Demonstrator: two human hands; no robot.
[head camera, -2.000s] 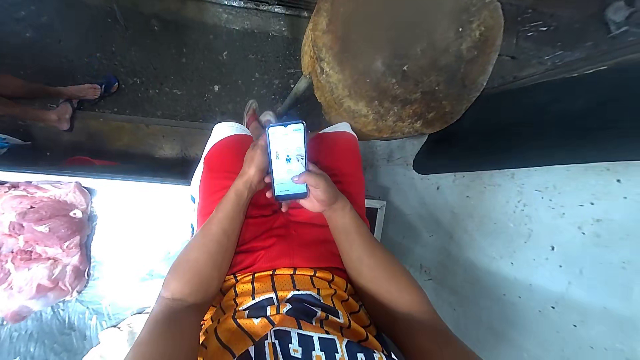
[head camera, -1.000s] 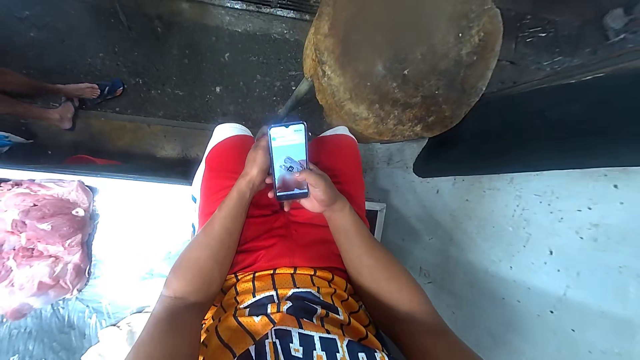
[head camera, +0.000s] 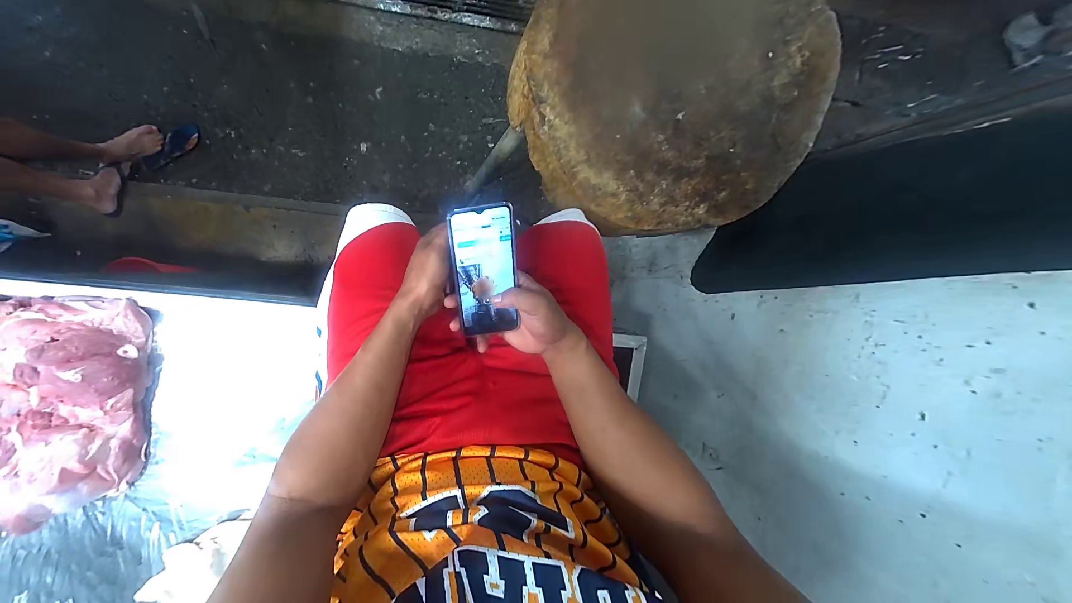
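A smartphone (head camera: 484, 268) with a lit screen is held upright above my lap, between my knees. My left hand (head camera: 429, 272) grips it along its left edge, fingers partly hidden behind it. Around its lower right side is my right hand (head camera: 536, 314), the thumb over the lower part of the screen. Beneath both hands are red shorts (head camera: 486, 402) with white hems.
Raw meat (head camera: 71, 402) lies on a shiny metal surface (head camera: 209, 377) to the left. Ahead on the right stands a thick round chopping block (head camera: 670, 126). Another person's feet (head camera: 109, 167), with a dark flip-flop (head camera: 172, 146), show at upper left. A pale surface (head camera: 879, 435) extends on the right.
The picture on the phone screen has changed. Both hands hold the phone in nearly the same place as before.
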